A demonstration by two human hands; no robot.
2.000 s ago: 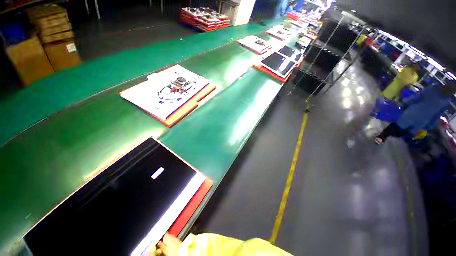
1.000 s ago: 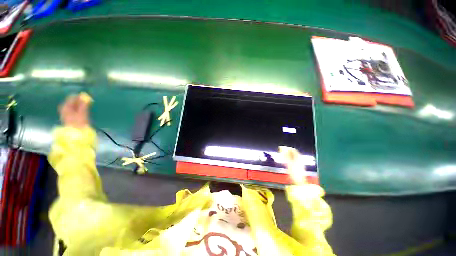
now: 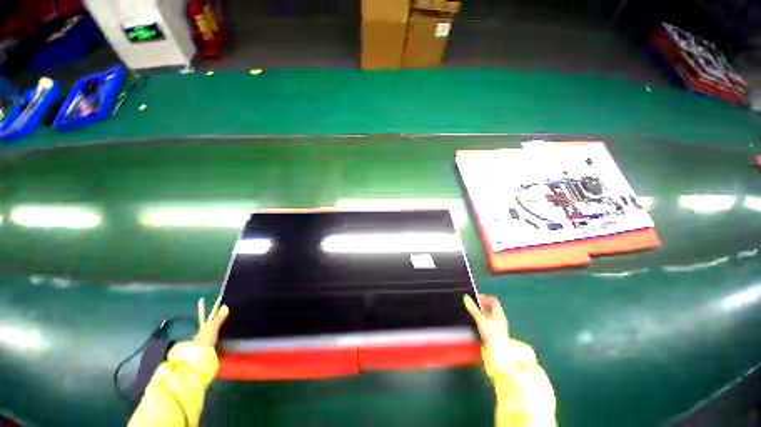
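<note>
A screen unit (image 3: 350, 292) lies glossy black side up in front of me, unlit, with a small white label on it. A red-orange foam pad (image 3: 288, 364) in two pieces shows under its near edge. My left hand (image 3: 210, 324) is at its left edge and my right hand (image 3: 488, 317) is at its right edge, both near the front corners. The hands grip the unit by its sides. The black power adapter (image 3: 152, 354) lies left of my left hand, partly behind my sleeve, with a thin black cord.
Another unit (image 3: 509, 213) lies at the right, white chassis side up with boards and wires, on an orange foam pad (image 3: 542, 256). Blue trays (image 3: 88, 98) stand at the back left. Cardboard boxes (image 3: 384, 37) stand beyond the green bench (image 3: 317, 100). Stacked units (image 3: 701, 62) are far right.
The view has shifted. My left hand has come from the far left to the unit's left edge. My right hand has moved from over the screen's front to its right edge.
</note>
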